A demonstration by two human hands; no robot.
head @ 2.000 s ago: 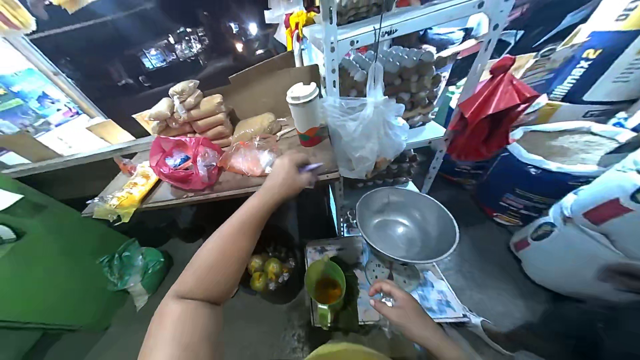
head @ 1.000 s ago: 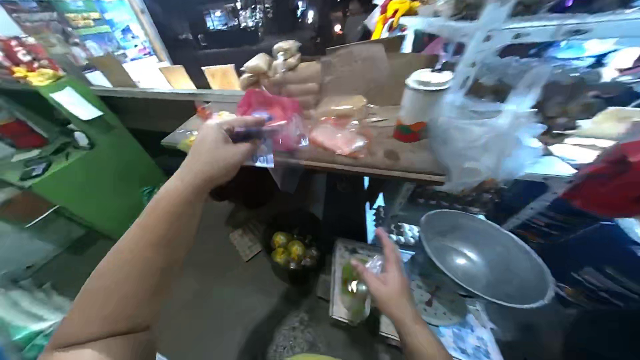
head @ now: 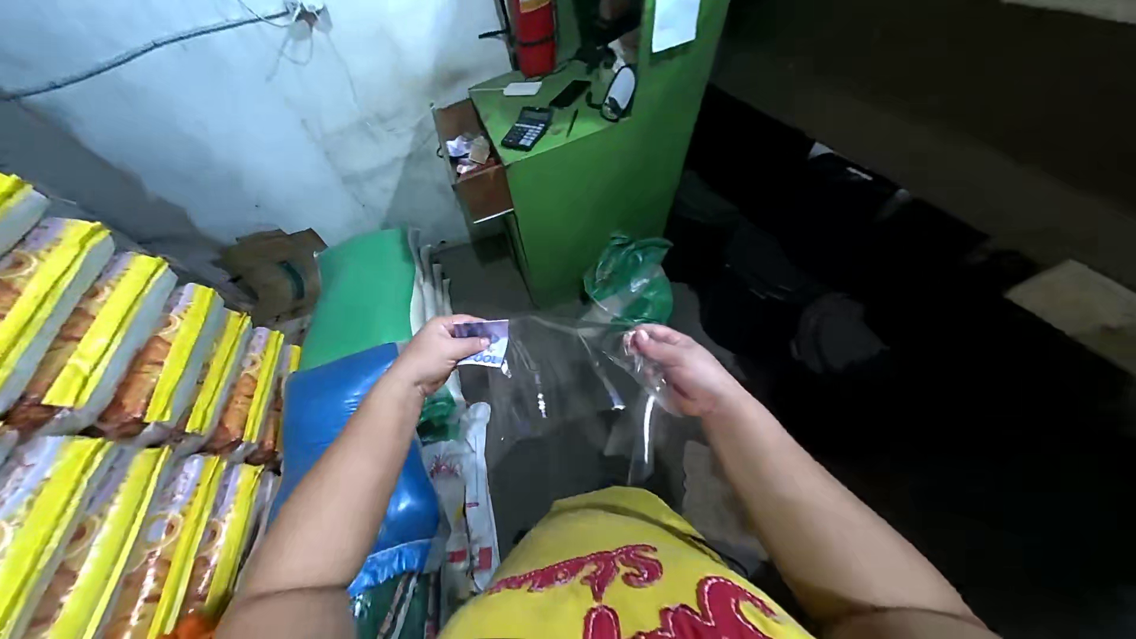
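Observation:
My left hand (head: 444, 353) pinches a folded banknote (head: 486, 343), blue and white, together with one side of a clear plastic bag (head: 559, 390). The bag spreads between both hands in front of my yellow shirt. On its other side, my right hand (head: 679, 366) grips the bunched plastic between thumb and fingers. Beyond the hands stands a green cabinet (head: 586, 195) with a pulled-out drawer (head: 484, 182) that holds several crumpled pieces that look like banknotes. On its top lie a calculator (head: 527, 129) and a dark phone (head: 569, 94).
Stacked yellow-topped packages (head: 133, 355) rise at the left. Beside them are a green sack (head: 364, 288) and a blue sack (head: 346, 408). A green plastic bag (head: 630, 280) sits on the floor by the cabinet. A fire extinguisher (head: 535, 40) stands at the top.
The view has swung far left, to the cabinet and sacks. My hands, apart earlier, now hold the clear bag between them. The shelf, metal basin and green pitcher are out of view.

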